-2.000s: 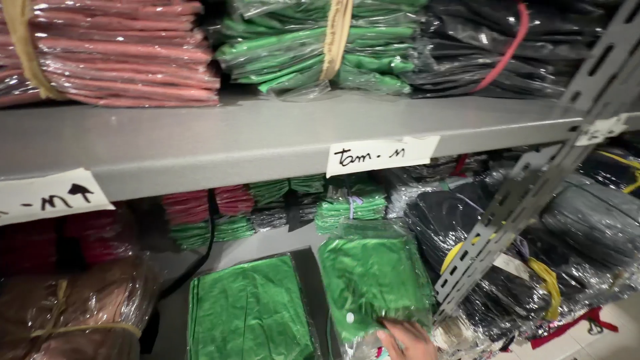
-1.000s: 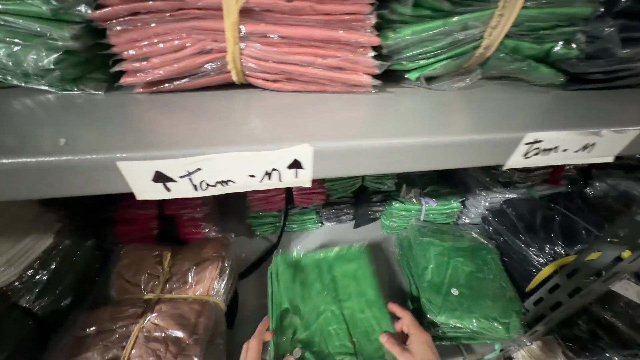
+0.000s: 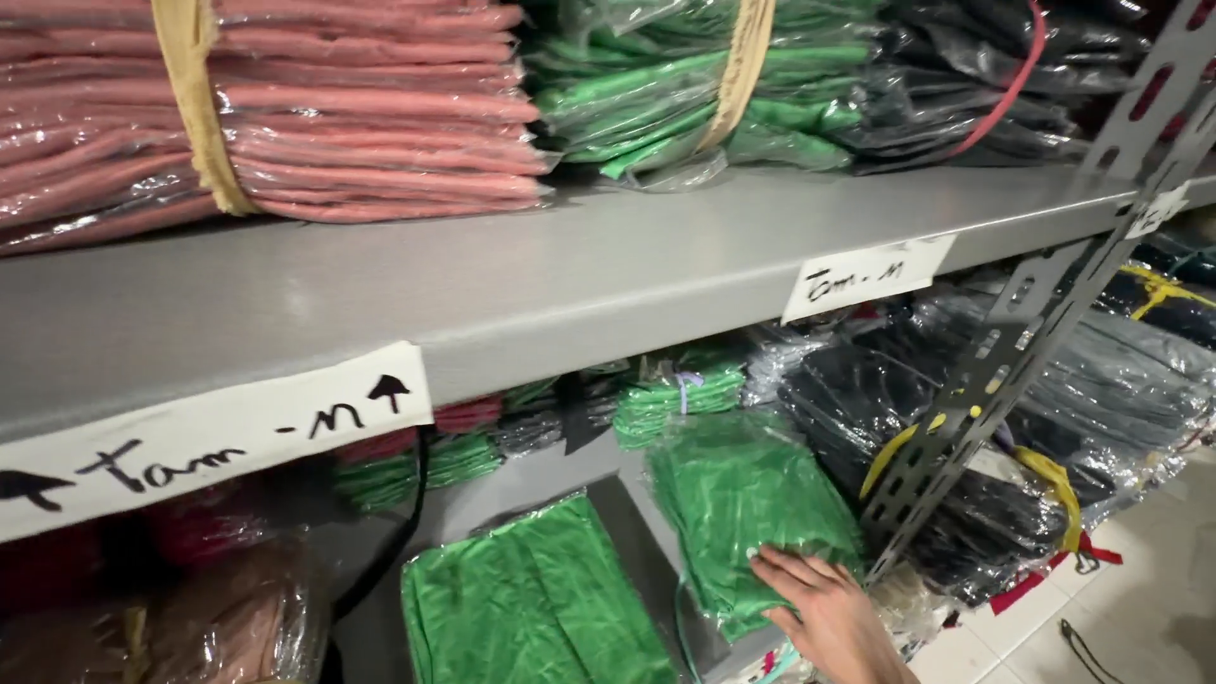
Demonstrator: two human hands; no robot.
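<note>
My right hand point(image 3: 822, 608) rests with its fingertips on the front of a green garment pack in clear plastic point(image 3: 750, 503), on the lower shelf beside the upright. To its left, apart from it, lies another folded green garment pack point(image 3: 537, 603). Whether the hand grips the pack or only touches it, I cannot tell. My left hand is out of view.
The grey metal shelf edge point(image 3: 608, 323) crosses above, with handwritten paper labels and bundles of pink point(image 3: 380, 114), green point(image 3: 798, 85) and black packs. A slotted metal upright point(image 3: 1007, 351) stands at the right. Brown packs point(image 3: 218, 608) lie lower left, dark bundles point(image 3: 988, 503) beyond the upright.
One second ago both hands were at the left green pack; now it lies on the shelf with no hand on it, and my right hand is on the right pack. My left hand has left the view.
</note>
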